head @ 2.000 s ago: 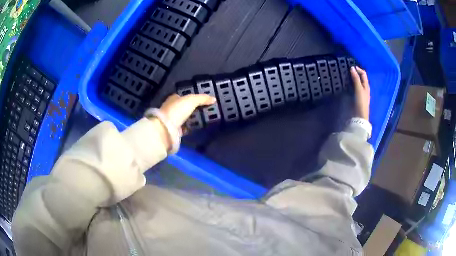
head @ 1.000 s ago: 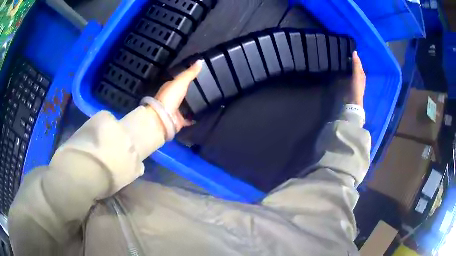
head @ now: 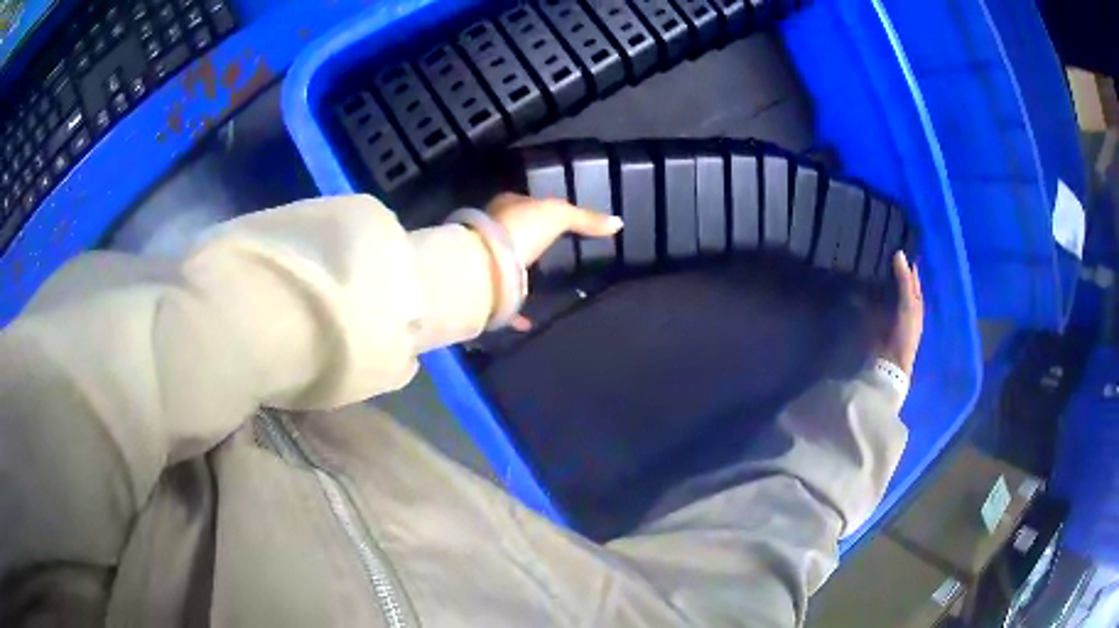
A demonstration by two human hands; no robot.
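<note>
A long, slightly curved row of black housings (head: 712,202), smooth faces up, lies in a blue tote bin (head: 939,209). My left hand (head: 552,233) is around the left end of the row, its thumb on top of the housings and its other fingers mostly hidden. My right hand (head: 906,313) presses against the right end of the row, near the bin's right wall. A second row of black housings (head: 491,80), with slotted faces up, lies along the far side of the bin.
The bin has a dark bottom. A black keyboard (head: 92,80) lies on a worn blue ledge (head: 184,129) at the upper left. Another blue bin (head: 1025,184) stands beyond the right wall. Cardboard boxes (head: 957,515) are at the lower right.
The held row first turned from slotted faces up to smooth faces up, with both hands still on its ends. The view has since rotated, and the row now lies nearer the far row.
</note>
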